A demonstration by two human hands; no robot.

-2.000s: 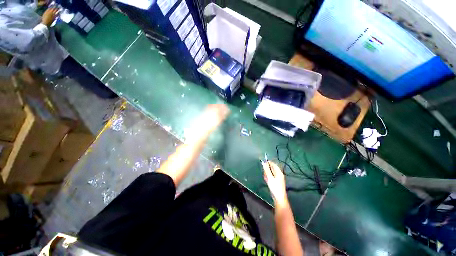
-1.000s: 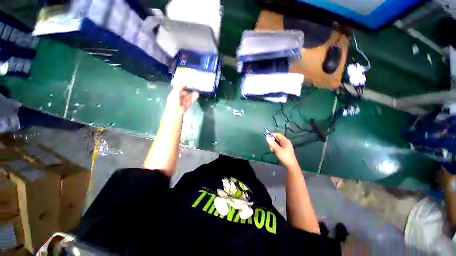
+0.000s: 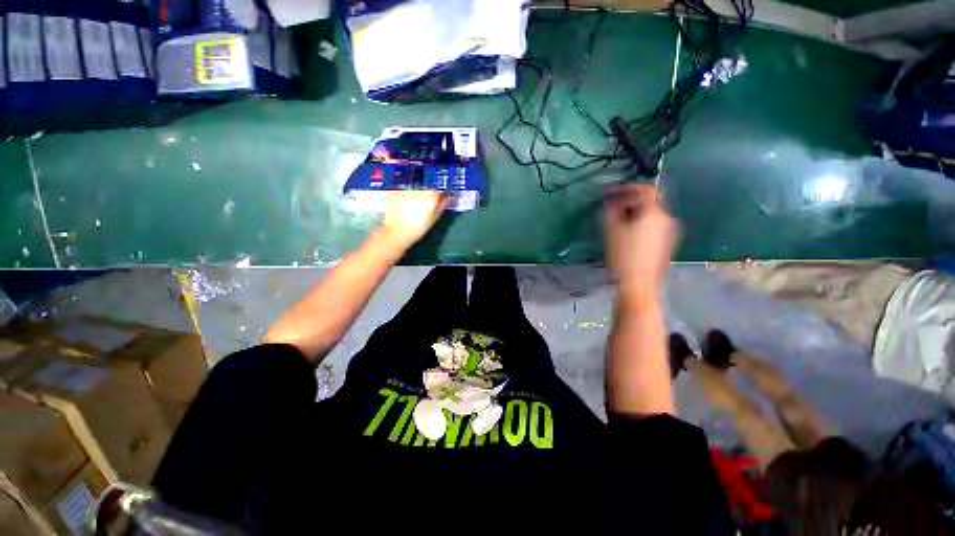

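Note:
A blue retail packet [image 3: 419, 165] with a dark product picture lies on the green bench [image 3: 262, 215] in front of me. My left hand [image 3: 417, 217] is on its near edge, the fingers touching it; whether they grip it is hard to tell. My right hand [image 3: 641, 222] is blurred, over the bench's front part, just below a loose tangle of thin black cables [image 3: 631, 144]. What it holds, if anything, cannot be made out.
Blue boxes with white labels [image 3: 94, 52] stand at the back left, one with a yellow-marked label [image 3: 218, 63]. An open box with white papers [image 3: 440, 47] is behind the packet. Brown cartons [image 3: 136, 387] are on the floor at left. Another person's legs [image 3: 749, 393] show at lower right.
The view has tilted down toward the bench. The blue packet now lies in front of me, with my left hand at it instead of at the display box. My right hand has moved right toward the cables.

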